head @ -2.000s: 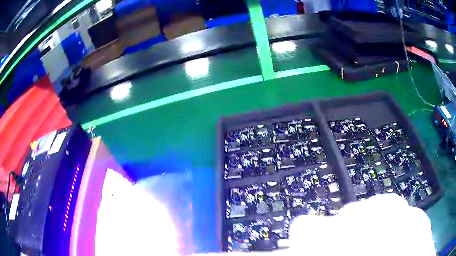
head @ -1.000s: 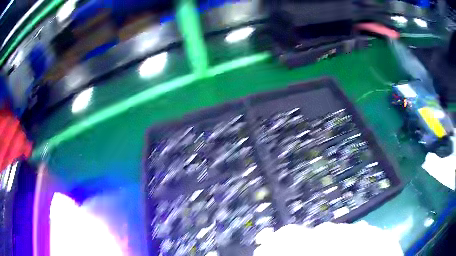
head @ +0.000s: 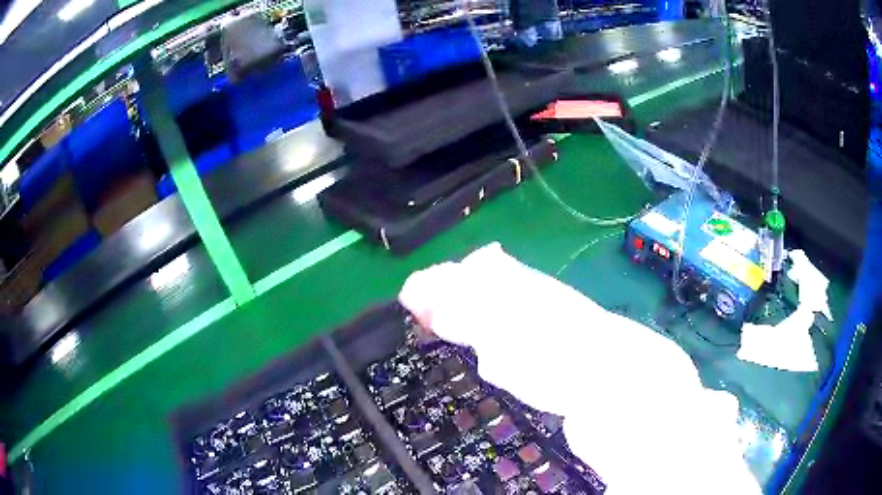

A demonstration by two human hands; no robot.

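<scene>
A black foam tray (head: 372, 406) with one divider lies on the green bench, cut off by the bottom edge. Rows of small circuit boards (head: 290, 445) fill much of it. My right hand (head: 455, 295) and forearm are a glaring white, overexposed shape reaching in from the bottom right. The hand is over the tray's far right corner and hides it; its fingers cannot be made out, nor whether it grips the rim. My left hand is out of the picture.
Black trays (head: 435, 203) are stacked beyond the tray. A blue device (head: 696, 251) with cables stands to the right, near white paper pieces (head: 781, 338) and a clear plastic bag (head: 653, 160). A red-orange piece (head: 580, 109) lies behind. A dark conveyor (head: 106, 251) runs along the far left.
The view has swung right, so the glowing box has left the picture and the tray sits lower. My right hand has moved from the tray's near side to its far right corner.
</scene>
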